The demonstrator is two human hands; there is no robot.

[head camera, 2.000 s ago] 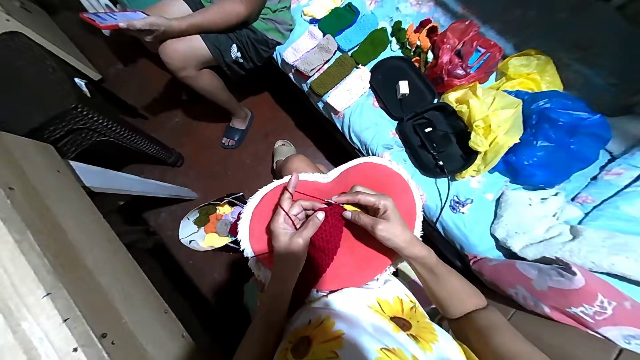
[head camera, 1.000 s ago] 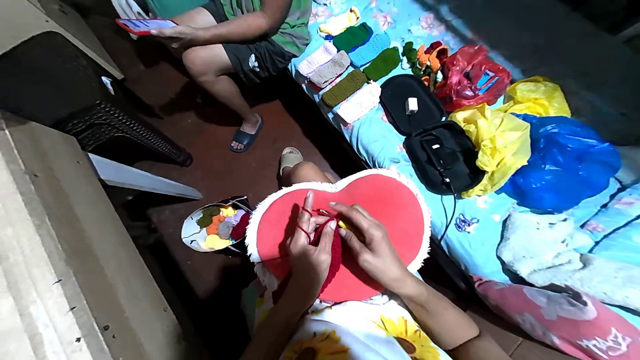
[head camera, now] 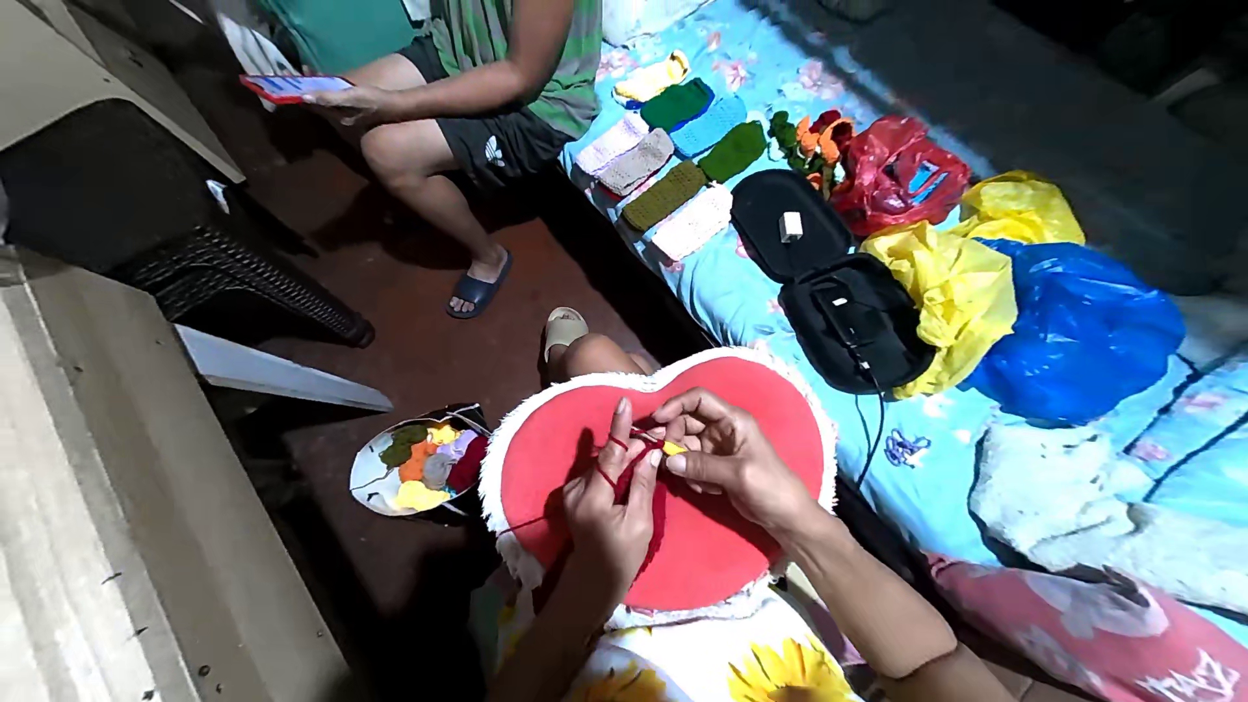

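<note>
A red heart-shaped pillow (head camera: 751, 526) with white fringe lies on my lap. Above it, my left hand (head camera: 614, 497) pinches a dark red crocheted piece (head camera: 651, 522), with dark red yarn looped around its raised index finger. My right hand (head camera: 726, 458) grips a crochet hook with a yellow handle (head camera: 673, 448) at the upper edge of that piece. The hook's tip is too small to make out among the fingers. To the left of the pillow, a container of colourful yarn balls (head camera: 429, 468) stands low down, and a strand of yarn runs from my left hand toward the left.
On the bed (head camera: 712, 292) lie crocheted rectangles (head camera: 663, 195), an open black case (head camera: 848, 322) with a cable, and red, yellow and blue plastic bags (head camera: 1082, 331). Another person (head camera: 478, 88) sits at upper left holding a phone. A black stool (head camera: 107, 195) and wooden furniture (head camera: 146, 468) stand left.
My fingers have shifted around the hook and yarn; both hands stay over the pillow. The view has moved somewhat.
</note>
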